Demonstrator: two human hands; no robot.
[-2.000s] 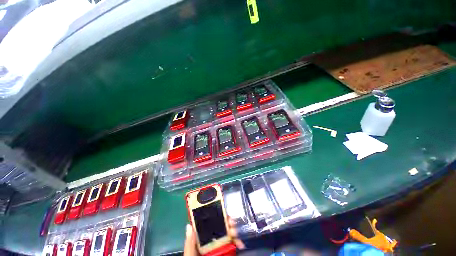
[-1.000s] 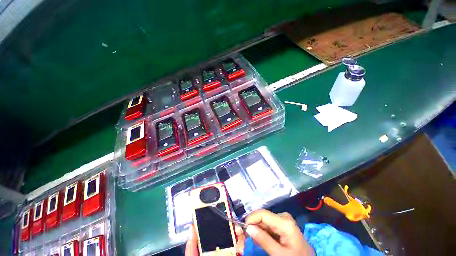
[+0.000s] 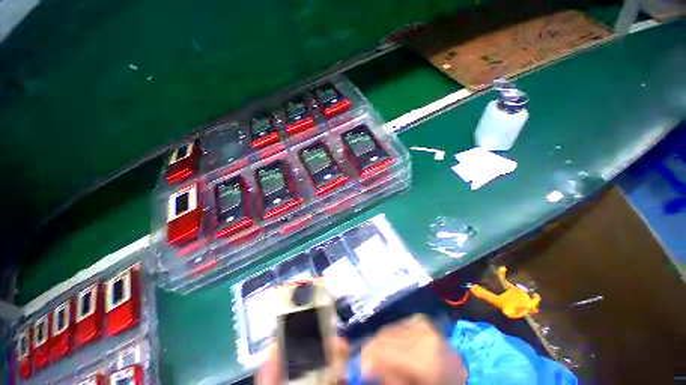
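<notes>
My left hand point(image 3: 269, 370), cut off by the bottom edge and blurred, holds a flip phone point(image 3: 304, 338) upright, its pale-framed face with a dark screen towards me. My right hand point(image 3: 410, 352) is just right of the phone, strongly blurred; whether it still holds the thin tool is hidden by the blur. The clear lens tray point(image 3: 368, 267) with dark-edged panels lies behind the phone, which covers part of it.
The centre blister tray point(image 3: 289, 214) holds red phones. The left blister tray point(image 3: 147, 338) holds more. At the right are a dispenser bottle point(image 3: 502, 124), a white wipe point(image 3: 484, 167), film scraps point(image 3: 451, 236) and an orange air gun point(image 3: 511, 298) at the bench edge.
My right hand came in from the right with a thin tool over the phone's screen, then drew slightly back. The view has shifted, so the trays sit further left.
</notes>
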